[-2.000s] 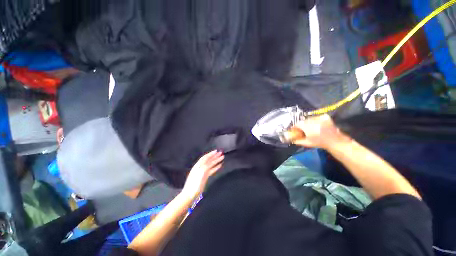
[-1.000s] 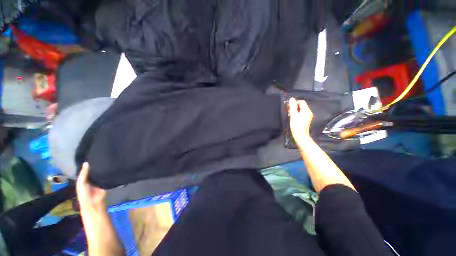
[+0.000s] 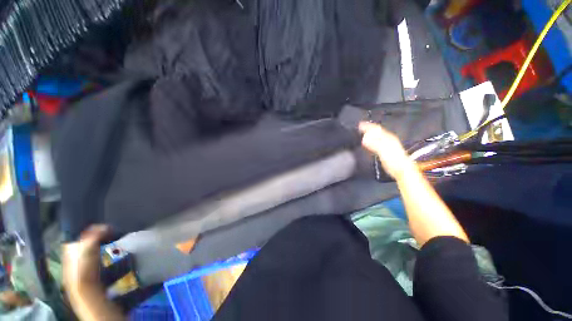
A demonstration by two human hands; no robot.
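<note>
The black garment (image 3: 188, 150) lies stretched over the light-grey sleeve board (image 3: 276, 188), whose near side shows bare. My left hand (image 3: 88, 251), blurred, holds the garment's near left edge beyond the board's left end. My right hand (image 3: 379, 143) holds the garment's right end, at the cuff, with the fingertips on the cloth. The steam iron (image 3: 439, 157) stands to the right of my right hand, on the iron rest, untouched, with its orange-brown handle towards me.
Dark garments are bunched on the far side of the pressing table (image 3: 263, 222). A yellow hose (image 3: 527, 69) runs from the iron to the upper right. A blue crate (image 3: 191, 294) is below the board. A red stool (image 3: 502, 66) stands at the far right.
My right hand has let go of the iron, now on its rest, and taken the cuff. My left hand has moved left and pulled the garment outward, baring the sleeve board's near side.
</note>
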